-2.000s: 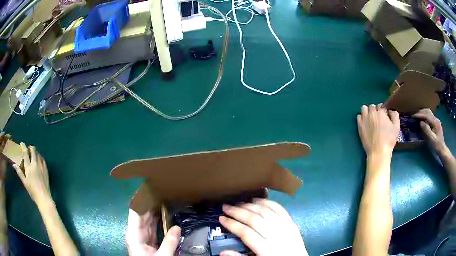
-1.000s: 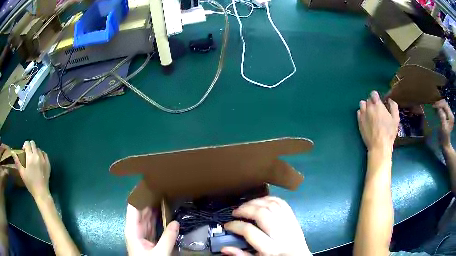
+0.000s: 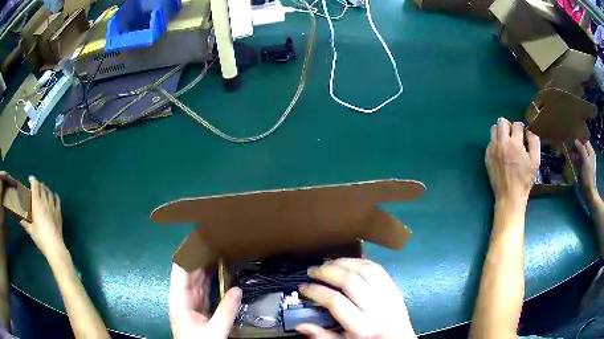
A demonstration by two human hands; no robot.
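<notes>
An open brown mailer box is at the bottom centre, its lid (image 3: 298, 215) standing up at the back with side flaps out. A black cable bundle (image 3: 265, 279) lies across the back inside. A small clear plastic bag (image 3: 263, 310) is at the front left inside. A dark power adapter (image 3: 306, 318) with a pale plug part is at the front right. My left hand (image 3: 199, 304) holds the box's left wall, thumb inside. My right hand (image 3: 361, 298) rests on the adapter and cables, fingers bent over them. Part of the contents is hidden under it.
Another person's hands (image 3: 513, 159) work at a similar box at right; another person's hand (image 3: 45, 215) holds a small box at left. White cable loop (image 3: 367, 109), blue bin (image 3: 136, 26), grey equipment box, power strip (image 3: 50, 99) and larger carton (image 3: 543, 46) lie farther back.
The view has shifted slightly, and the lid appears a little higher and farther right. My hands keep their places on the box and adapter. The neighbours' hands have moved slightly.
</notes>
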